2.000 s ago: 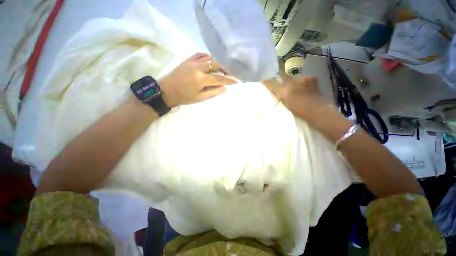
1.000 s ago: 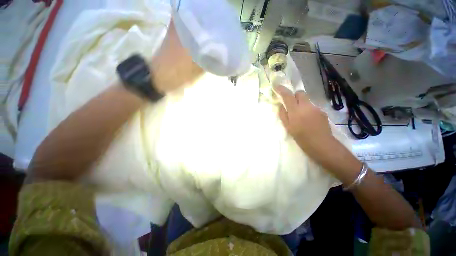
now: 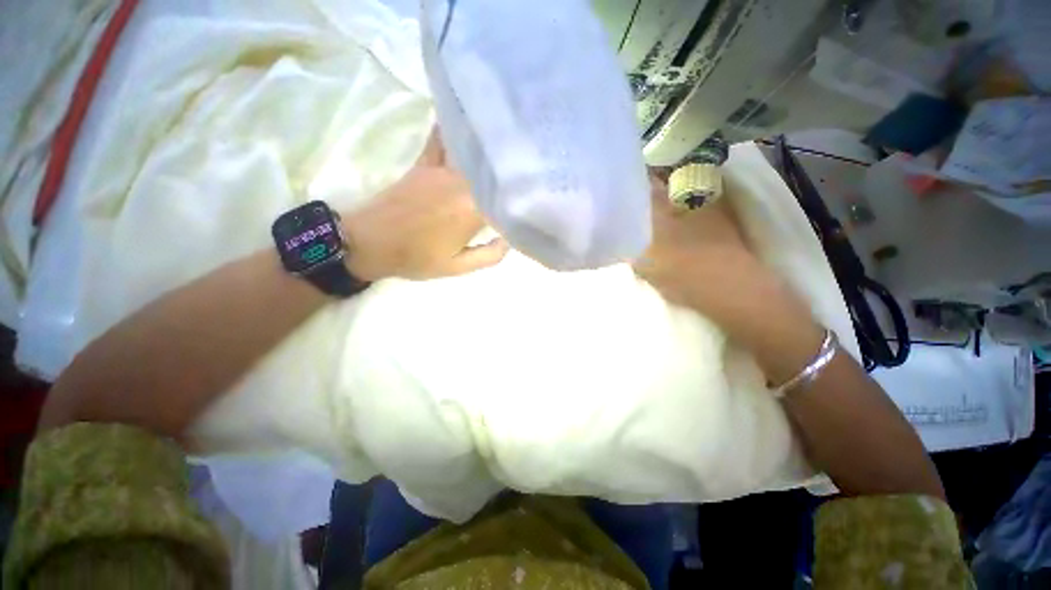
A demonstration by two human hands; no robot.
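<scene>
A large cream garment piece (image 3: 553,403) spreads over the table's front edge and the lap, glowing white under the lamp. My left hand (image 3: 426,225), below a black watch, lies on the cloth left of the bright spot; its fingertips are partly hidden. My right hand (image 3: 703,259) is on the cloth at the right, slightly blurred, its fingertips hidden behind a whitish-grey rounded shape (image 3: 553,138). That shape also hides the needle area. A cream ribbed knob (image 3: 695,184) on the machine head (image 3: 738,69) is just above my right hand.
Black-handled shears (image 3: 882,323) lie on the table right of my right hand, partly covered by cloth. A ruler scale (image 3: 951,410) marks the front edge. Paper slips (image 3: 1008,144) and a dark teal piece (image 3: 916,122) are at upper right. A red strip (image 3: 75,121) lies far left.
My right hand has moved up and left, behind the whitish-grey shape. Cloth now partly covers the shears. My left hand, blurred before, now shows more clearly, and the view has shifted.
</scene>
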